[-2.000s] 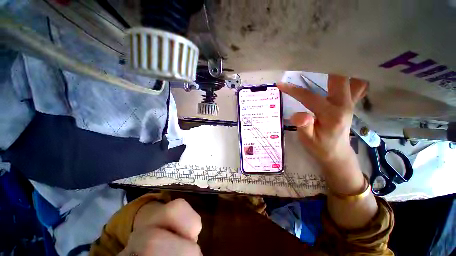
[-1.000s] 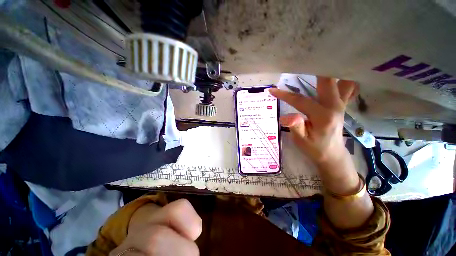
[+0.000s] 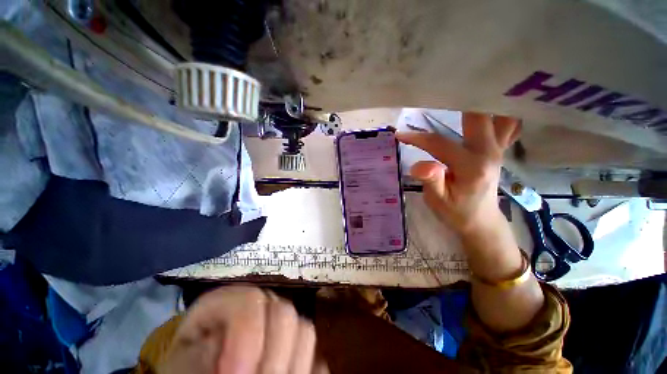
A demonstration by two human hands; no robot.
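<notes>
A smartphone (image 3: 371,193) lies flat on the sewing machine table, its screen lit a dim pinkish white with lines of text. My right hand (image 3: 464,164) is beside the phone's upper right, fingers apart; the index fingertip is at its top right corner. The hand holds nothing. My left hand (image 3: 245,332) is in front of the table edge, blurred and curled, its lower part cut off by the frame; whether it holds anything is hidden.
The cream machine head (image 3: 409,58) spans the top. Fabric shears (image 3: 537,212) lie right, partly behind my right hand. Pale cloth (image 3: 168,153) and a dark panel (image 3: 95,234) lie left. A ruler strip (image 3: 292,258) runs along the front edge.
The phone screen has dimmed. My left hand has moved up and turned, its knuckles now nearer the table edge. My right hand stays near the phone's top corner.
</notes>
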